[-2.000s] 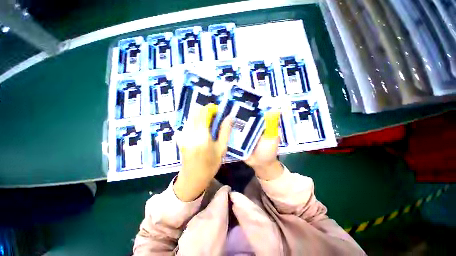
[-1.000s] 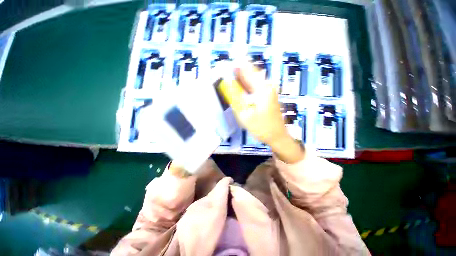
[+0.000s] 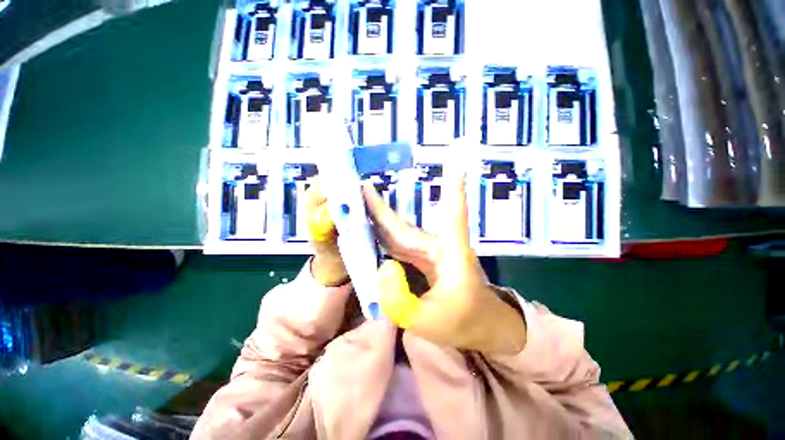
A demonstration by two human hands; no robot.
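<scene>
A pale flat pack [image 3: 354, 225], seen nearly edge-on, is held tilted above the front of the carrier sheet [image 3: 538, 34]. A small dark rectangle shows beside its upper part. My left hand [image 3: 327, 236] grips the pack from the left, partly hidden behind it. My right hand [image 3: 439, 279] is on its right side, thumb with a yellow cot against its lower part, fingers spread upward. Display modules [image 3: 506, 112] in clear rims lie in rows on the sheet; the top row's right end is bare white. The hands and pack hide parts of several modules.
Stacked loaded trays [image 3: 719, 103] with shiny edges lie at the right of the green bench [image 3: 103, 155]. A pale rail [image 3: 82, 33] curves at the upper left. A red item [image 3: 676, 249] shows under the right bench edge. Yellow-black tape [image 3: 142, 371] marks the floor.
The two face-up units held earlier over the sheet gave way to a broad pale pack, now turned nearly edge-on. My right hand has moved down to the pack's right side. The view has shifted.
</scene>
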